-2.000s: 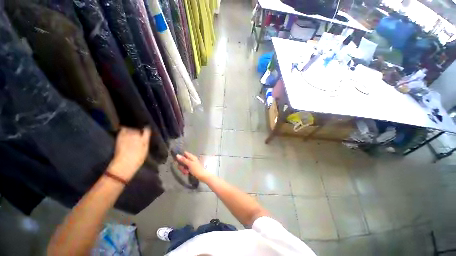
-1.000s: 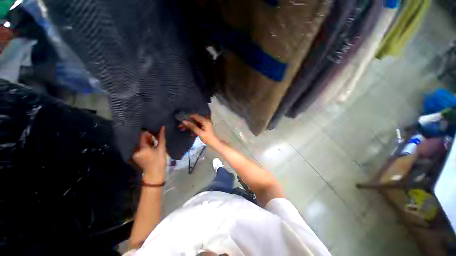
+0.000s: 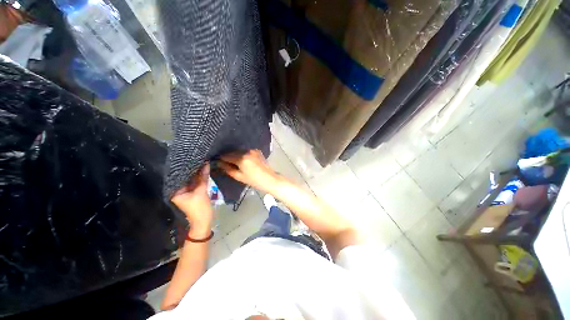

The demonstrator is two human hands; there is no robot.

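Observation:
A dark grey herringbone coat hangs in front of me, with clear film over its upper part. My left hand is closed on its hem at the lower left. My right hand is at the hem just to the right, with its fingertips on or behind the dark cloth and partly hidden. I cannot tell whether the right hand still holds a small tool.
A black shiny film-covered pile is at the left. A brown coat in film with a blue band hangs at the right, before a cream garment and yellow-green garments. A white-topped table stands far right.
From one second ago, the small dark object at my right fingers is no longer visible. Both hands are on the hem, and the coat has narrowed and bunched. Earlier my view faced the rail and aisle.

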